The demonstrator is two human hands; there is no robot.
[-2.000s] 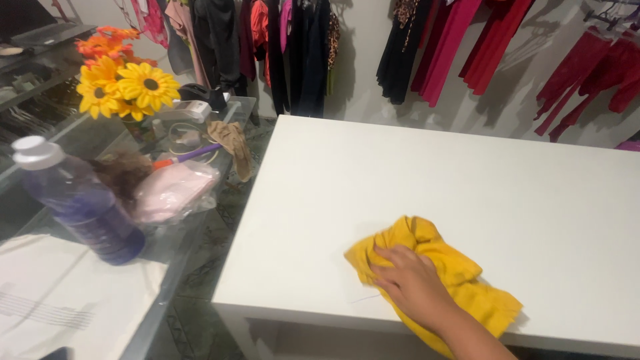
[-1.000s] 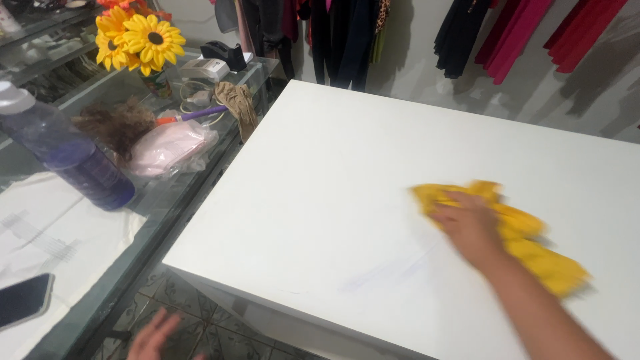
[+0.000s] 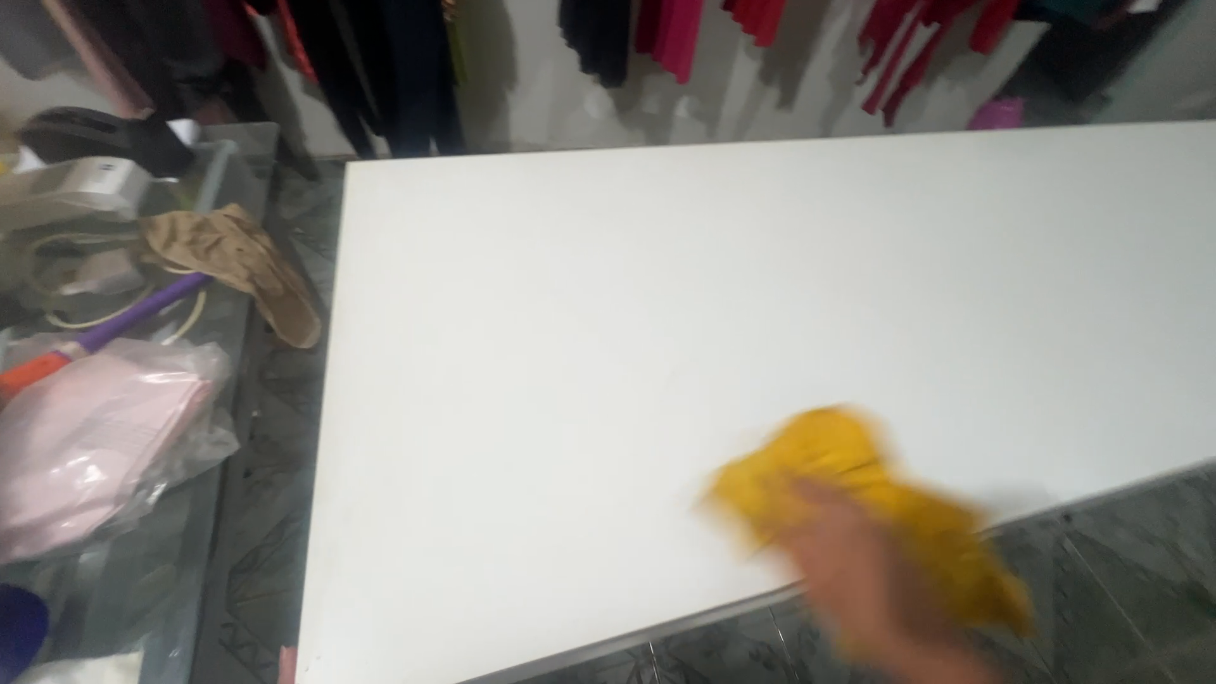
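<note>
My right hand (image 3: 845, 541), blurred by motion, grips a yellow cloth (image 3: 836, 456) near the front edge of the white tabletop (image 3: 617, 323). Part of the cloth hangs past that edge on the right. Of my left hand only a sliver of a finger (image 3: 288, 663) shows, at the bottom beside the tabletop's left corner; what it does is hidden.
A glass counter (image 3: 171, 570) on the left holds a pink item in a clear plastic bag (image 3: 95, 437), a purple and orange stick (image 3: 142, 309), a cable and a tan cloth (image 3: 237, 256) draped over its edge. Clothes (image 3: 399, 66) hang along the back wall.
My right hand and the yellow cloth have come toward the front edge of the tabletop. My left hand, its fingers visible one second ago, is now almost out of view. The view has shifted.
</note>
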